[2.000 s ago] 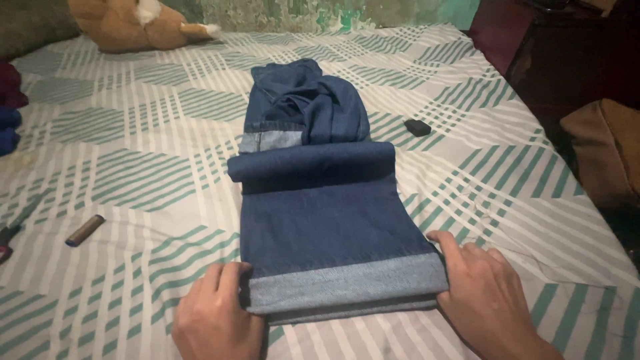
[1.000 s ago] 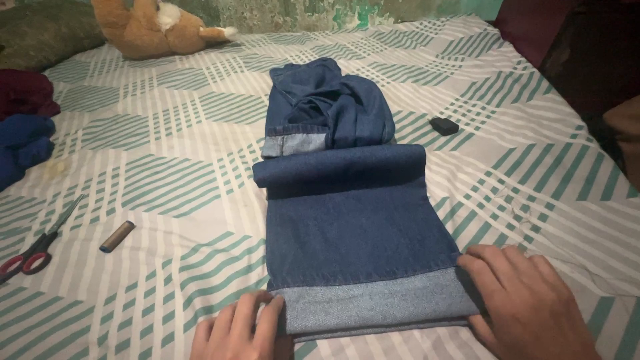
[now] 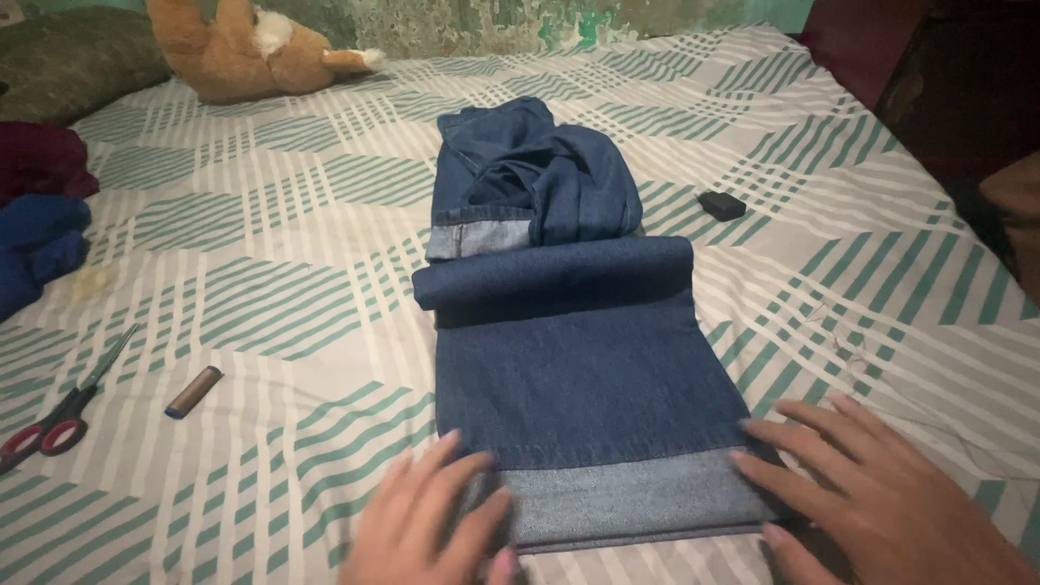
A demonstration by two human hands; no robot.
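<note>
A pair of blue denim pants [image 3: 585, 382] lies on a patterned bedsheet, one leg stretched toward me with its pale, turned-up cuff [image 3: 634, 496] nearest. Farther up, the leg is rolled over on itself, and the rest is bunched behind, with the other pale cuff [image 3: 479, 236] showing. My left hand [image 3: 439, 520], slightly blurred, rests with spread fingers at the near cuff's left corner. At the right edge of that cuff is my right hand [image 3: 869, 487], fingers apart, fingertips on or just over the denim. Neither hand appears to grip the cloth.
Scissors with red and black handles [image 3: 61, 422] and a small brown cylinder, perhaps a thread spool [image 3: 193, 392], lie at left. Maroon [image 3: 41, 162] and blue cloth [image 3: 36, 244] sit at the left edge. A small black object [image 3: 721, 205] lies right; a plush toy [image 3: 244, 53] is at the back.
Both hands held the corners of the near cuff earlier; now their fingers are spread and the grip is loosened. The pants keep the same layout. The view has shifted somewhat.
</note>
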